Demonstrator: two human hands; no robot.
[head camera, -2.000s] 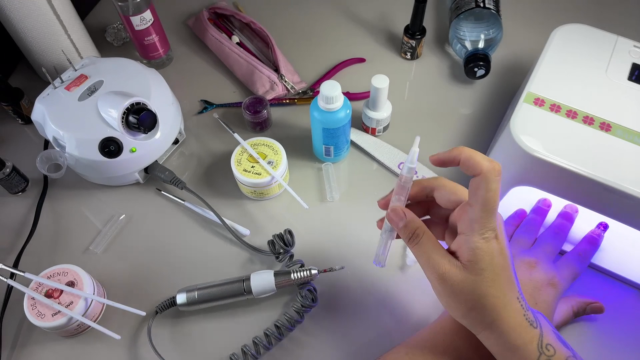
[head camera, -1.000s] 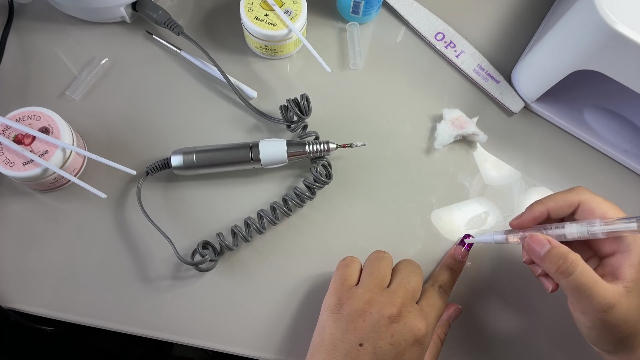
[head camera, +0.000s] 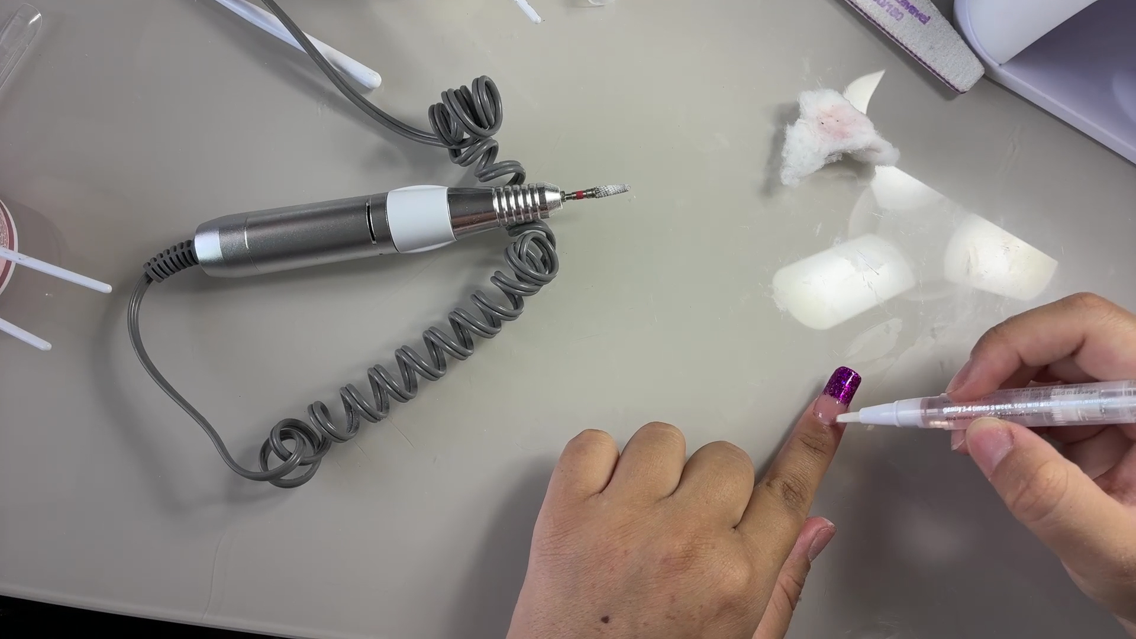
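My left hand (head camera: 666, 532) rests back up on the table, holding nothing, its index finger stretched out and the other fingers curled under. The index nail (head camera: 842, 385) has purple glitter at its end and a pinkish, bare-looking base. In my right hand (head camera: 1047, 426) is a clear pen applicator (head camera: 1021, 406) with a white tip, gripped between thumb and fingers. It lies nearly level, and its tip touches the skin edge at the base of that nail. Part of my right hand is cut off by the frame's right edge.
An electric nail drill (head camera: 319, 229) with a coiled cord (head camera: 417, 364) lies at left. A cotton wad (head camera: 834, 133) sits at upper right, near a nail file (head camera: 927, 40) and the nail lamp (head camera: 1047, 80). White-handled brushes (head camera: 337, 55) lie around the left side.
My left hand has come out from the lamp and now lies on the table. The pen, upright in my right hand at first, is now held nearly level at the nail. The view has shifted.
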